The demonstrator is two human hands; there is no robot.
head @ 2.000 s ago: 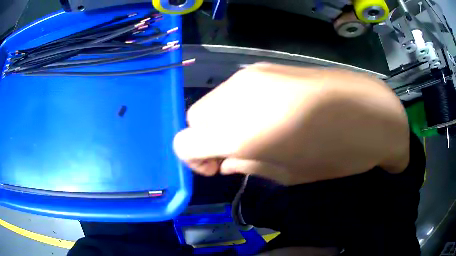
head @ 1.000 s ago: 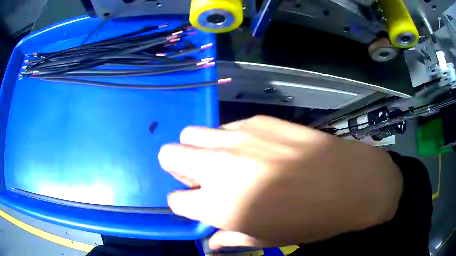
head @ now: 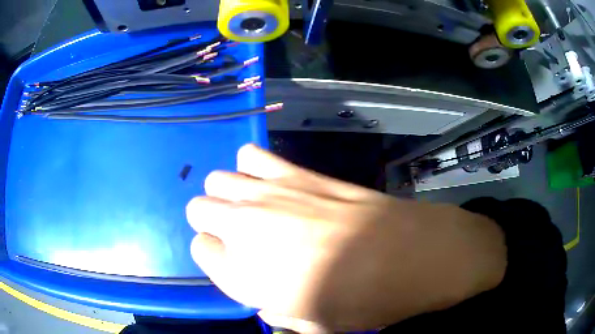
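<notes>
My right hand [head: 280, 241] reaches in from the right, back of the hand up, over the front right part of the blue plastic tray [head: 130, 301]. Its fingers are bent, and the fingertips and palm are hidden. A single black cable piece [head: 117, 277] lies along the tray's front rim. Its right end is hidden under my hand, so I cannot tell whether I grip it. A loose bundle of cut cable pieces [head: 140, 81], with reddish and coppery ends, lies at the back of the tray. A tiny dark offcut [head: 186, 171] lies mid-tray. My left hand is not in view.
Yellow feed rollers [head: 254, 19] hang over the tray's back right corner. Another yellow roller [head: 515, 26] and a brown lower roller [head: 489, 52] are at the upper right. A pale panel [head: 391, 114] lies right of the tray. White guide pulleys [head: 575, 68] stand far right.
My right hand has moved down and left from the tray's right edge onto its front right part, covering the front cable's right end. The view has shifted. The bundle still lies at the back.
</notes>
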